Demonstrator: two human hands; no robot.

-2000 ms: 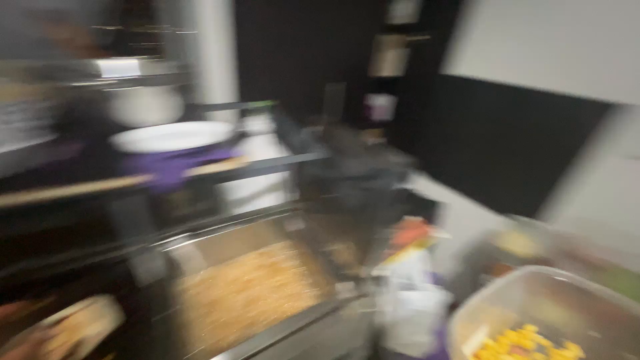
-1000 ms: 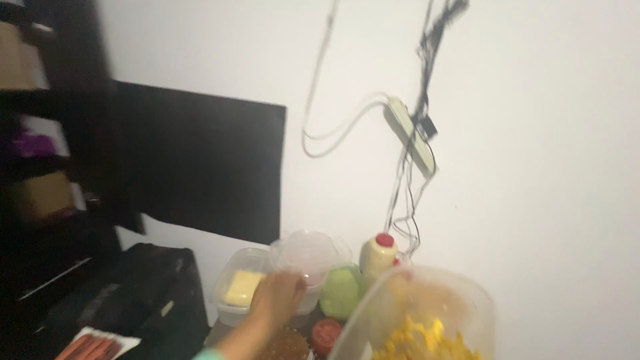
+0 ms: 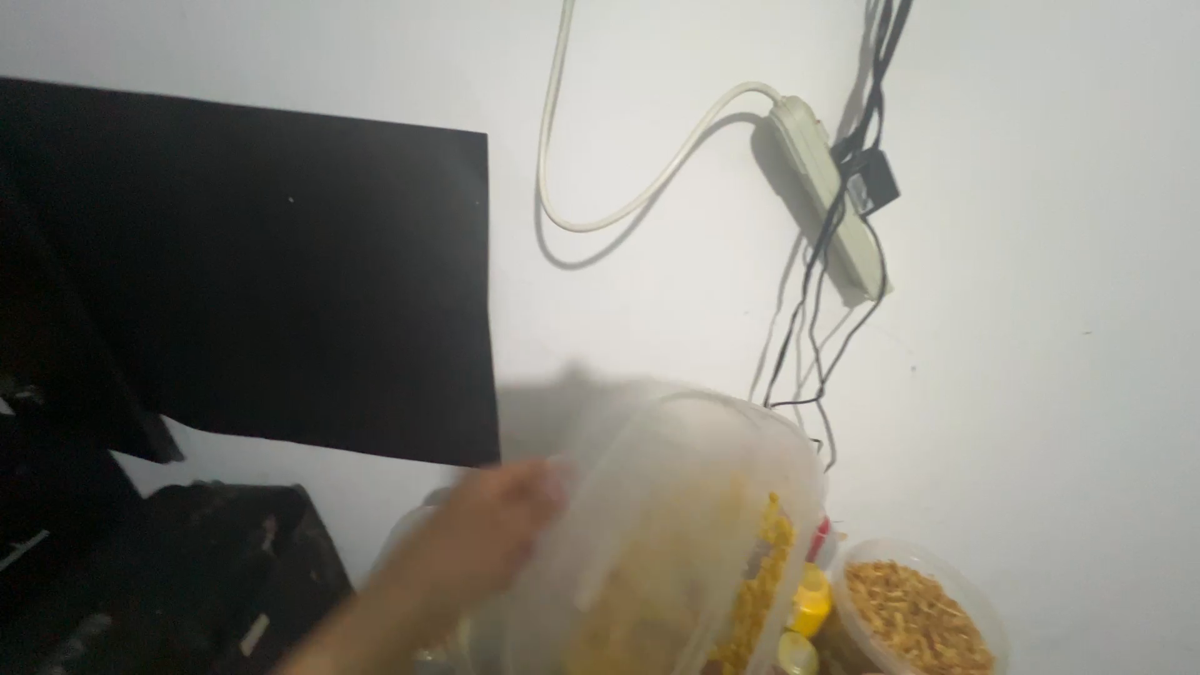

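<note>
My left hand (image 3: 492,525) reaches in from the lower left, blurred, with its fingers bent at the left side of a large translucent plastic container (image 3: 656,441). Whether the fingers grip it or only touch it, I cannot tell. The container is tilted, and yellow food pieces (image 3: 764,581) show inside along its right side. A small blurred patch at the bottom edge may be part of my right hand, which is otherwise hidden. To the right of the container are a yellow bottle (image 3: 811,600) and a round clear tub (image 3: 914,619) of thin golden-brown fried strips.
A power strip (image 3: 830,192) with a black adapter (image 3: 872,183) hangs on the white wall, its cables trailing down behind the container. A black panel (image 3: 281,272) covers the wall at left. Below it stands a dark, bulky object (image 3: 187,572).
The translucent container now stands tilted and takes up the lower middle; my left hand, before over small tubs with its fingers lowered, is at the container's side. The view has swung right.
</note>
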